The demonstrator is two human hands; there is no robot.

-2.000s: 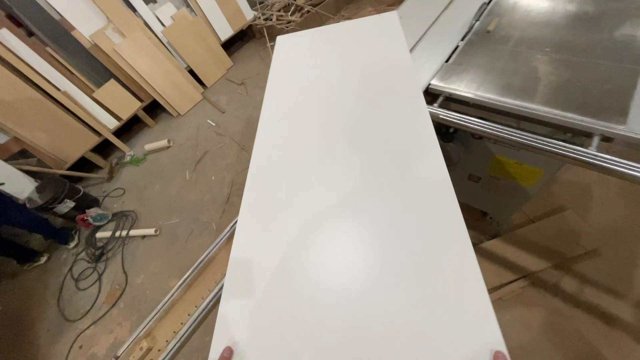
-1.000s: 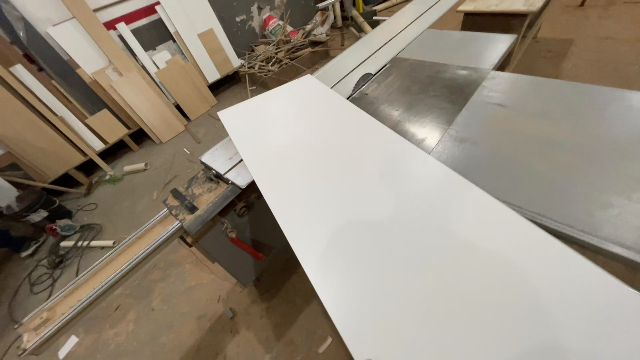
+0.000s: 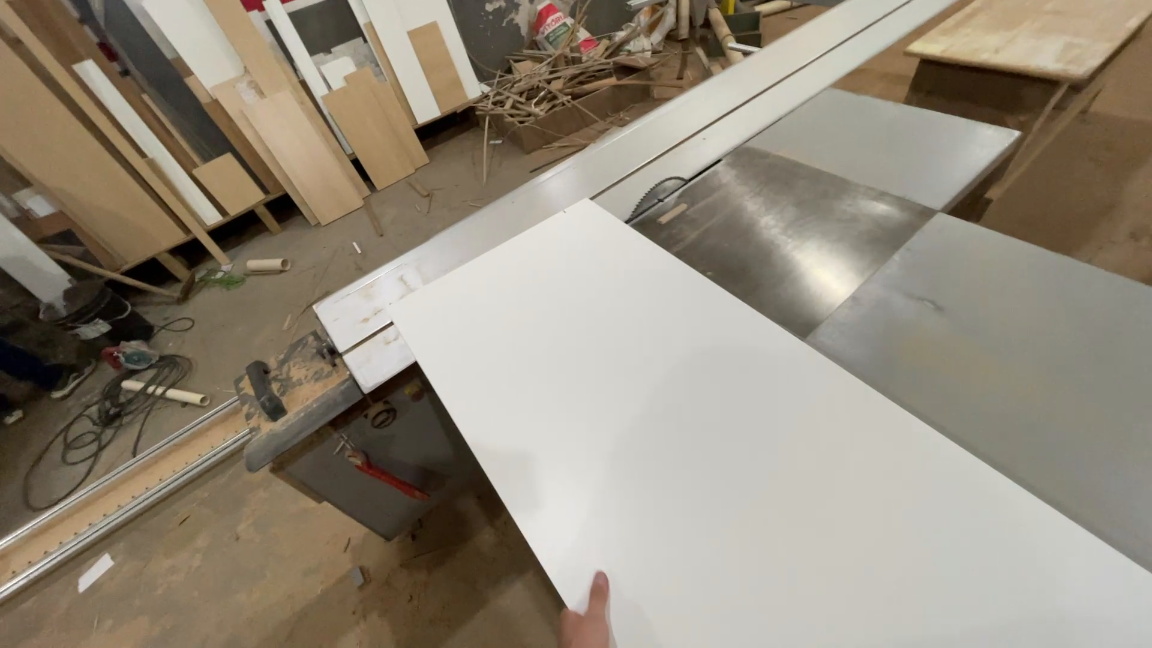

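A long white panel [image 3: 684,387] stretches from the bottom right toward the centre, its far end over the metal sliding table [image 3: 504,225] of a table saw. My left hand [image 3: 589,616] grips the panel's left edge at the bottom, with one digit lying on the white face; the rest of the hand is hidden below. My right hand is outside the view. Just past the panel's far corner, the toothed circular saw blade [image 3: 655,196] rises from its slot beside the dark steel saw table [image 3: 783,234].
Grey extension tables [image 3: 1008,360] flank the saw on the right. A red-handled tool [image 3: 387,475] hangs on the saw's cabinet. Metal rails [image 3: 126,490] run low at left, near a coiled black cable [image 3: 99,414]. Board offcuts [image 3: 297,153] lean behind; a wood scrap pile [image 3: 576,90] lies beyond.
The white panel has swung from nearly upright in view to a slant, and its far end now lies over the sliding table. The right hand has left the view, which has shifted.
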